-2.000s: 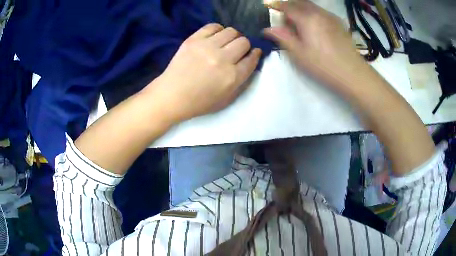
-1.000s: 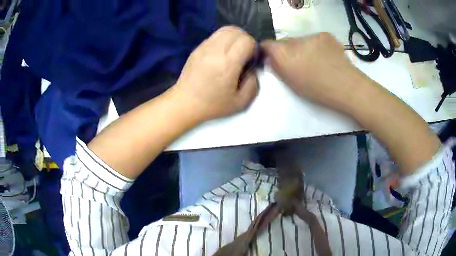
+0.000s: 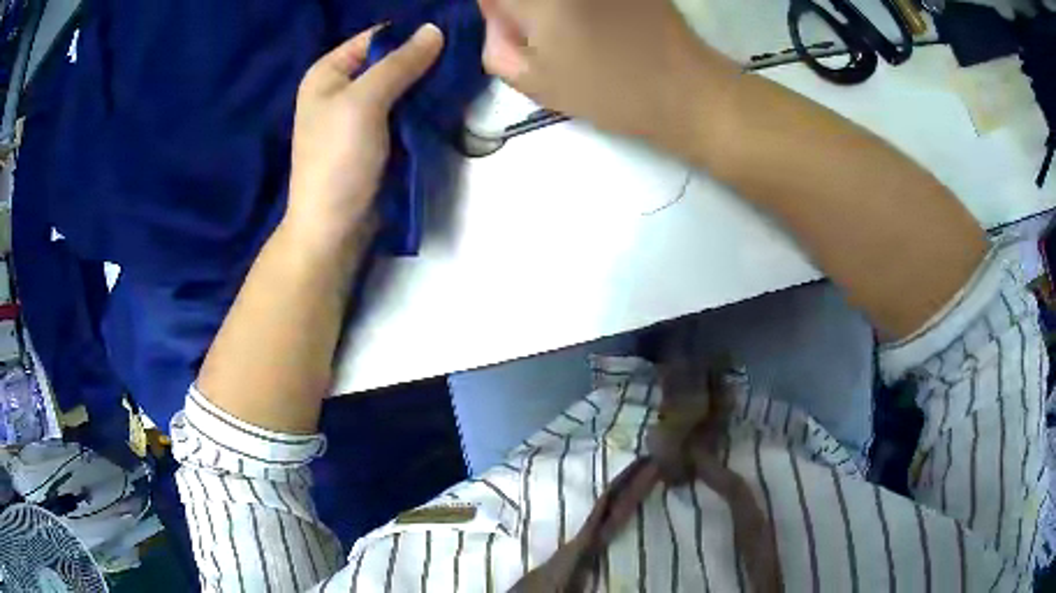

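Observation:
The dark blue cloth [image 3: 220, 151] covers the left side of the white table [image 3: 510, 266] and hangs over its front edge. My left hand [image 3: 347, 139] holds a folded part of the cloth between thumb and fingers; a narrow edge of it hangs down beside the wrist. My right hand [image 3: 591, 58] is at the top of the view, right of the cloth; its fingertips are blurred and partly cut off, so I cannot tell if they hold cloth. A small metal part [image 3: 481, 141] shows on the table between the hands.
Black-handled scissors [image 3: 836, 41] lie at the upper right, with a thin tool beside them. Dark cloth scraps [image 3: 979, 29] lie at the right. A thread [image 3: 672, 199] lies on the table. A fan [image 3: 49, 556] is at the lower left.
My hands have moved apart and up. My left hand has shifted left and turned, its thumb on top of the cloth. The black panel is out of sight, and the metal part now shows.

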